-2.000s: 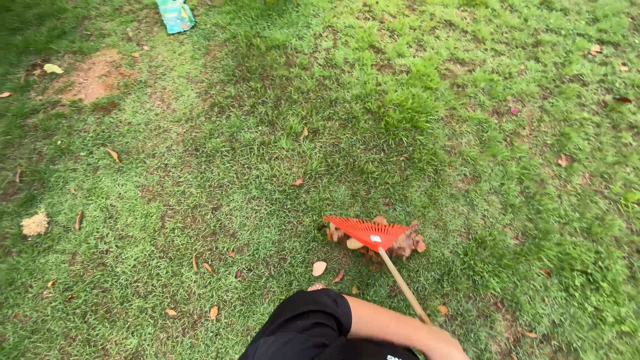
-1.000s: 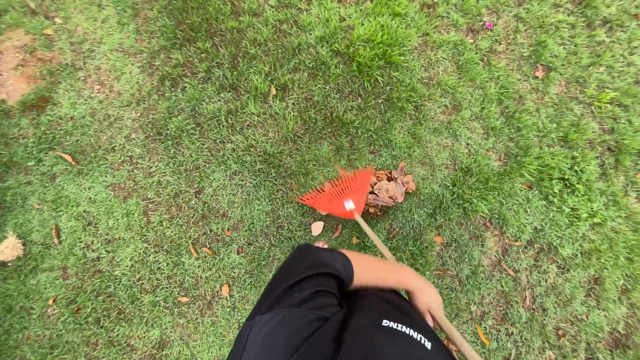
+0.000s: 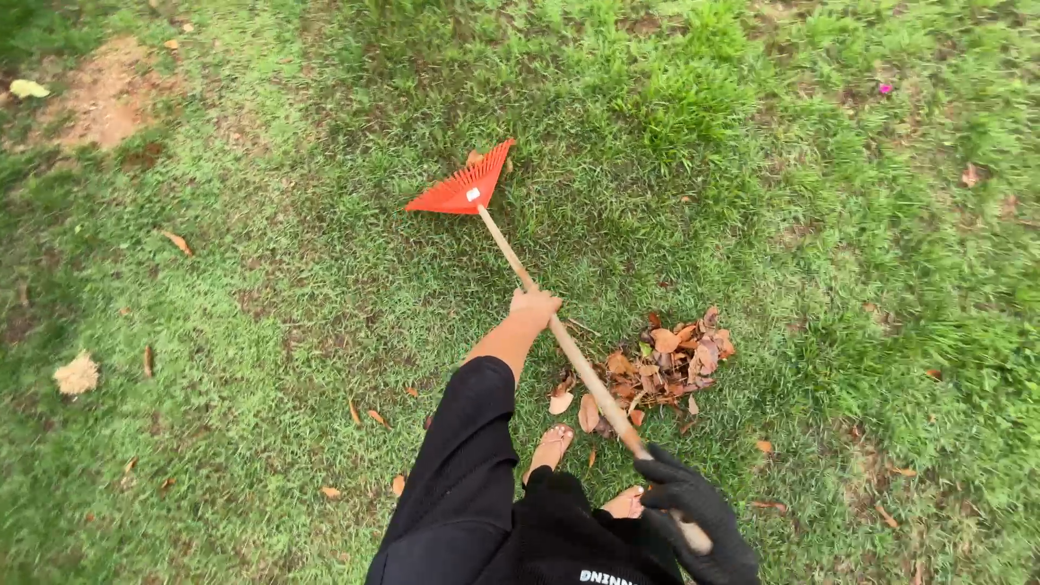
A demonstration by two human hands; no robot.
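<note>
A leaf rake with an orange fan-shaped head [image 3: 465, 192] lies tines-outward on the grass ahead of me. Its wooden handle [image 3: 587, 375] slants down toward my body. My bare left hand [image 3: 536, 307] is closed around the middle of that handle. Near the handle's end, my right hand [image 3: 697, 512] grips it in a dark glove. Beside the handle, just ahead of my feet, sits a pile of dry brown leaves [image 3: 666, 361]. One or two leaves [image 3: 474, 159] show at the rake's tines.
Grass surrounds me, with a bare dirt patch [image 3: 114, 93] at upper left and a pale fibrous clump [image 3: 76, 374] at far left. Loose dry leaves [image 3: 177, 242] are scattered about. My sandalled foot [image 3: 552, 447] is close to the leaf pile.
The rake head has moved from beside the leaf pile to farther ahead and left on the grass. My left arm now reaches forward along the handle, and my gloved right hand has come into view.
</note>
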